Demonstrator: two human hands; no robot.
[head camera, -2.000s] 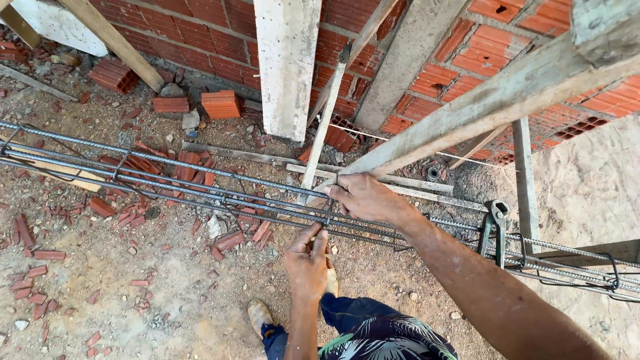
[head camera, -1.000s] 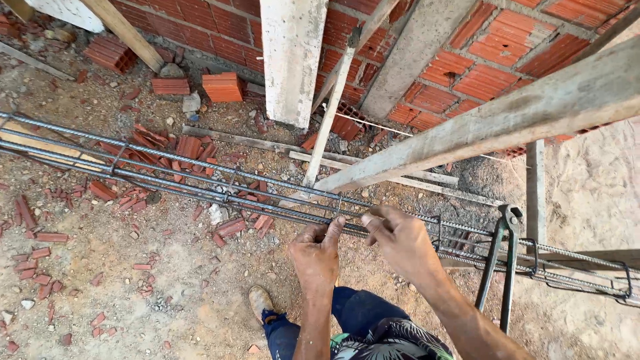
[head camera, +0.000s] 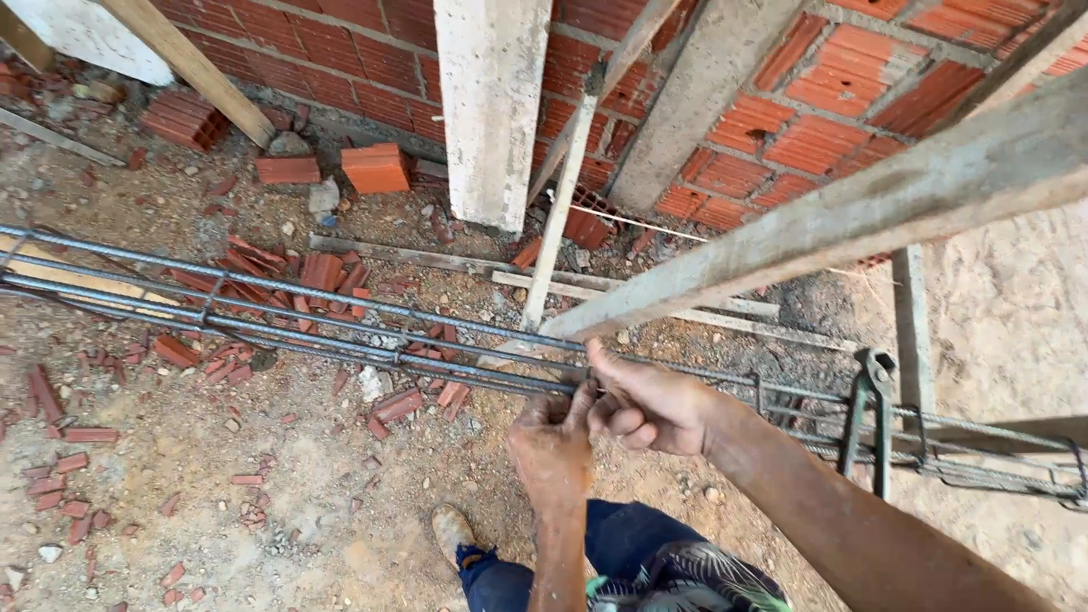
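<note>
A long cage of steel rebar with stirrups (head camera: 306, 336) runs across the view at waist height. At its near bars my left hand (head camera: 554, 438) has thumb and fingers pinched together; what lies between them is too small to make out. Touching it from the right is my right hand (head camera: 642, 399), thumb raised by the upper bar and fingers curled; whether it grips a tie wire cannot be told. Steel end-cutting pincers (head camera: 871, 416) hang over the cage farther right, jaws up.
A hollow clay brick wall (head camera: 340, 76) with concrete columns (head camera: 493, 110) stands beyond the cage. A thick wooden beam (head camera: 790, 221) slants down to the cage beside a thin upright slat (head camera: 563, 204). Loose bricks (head camera: 374, 168), brick shards (head camera: 323, 276) and boards (head camera: 408, 253) lie on the dirt.
Both hands have stayed at the same stretch of the cage. My right hand has moved in against my left hand since one second ago, and its thumb now points up.
</note>
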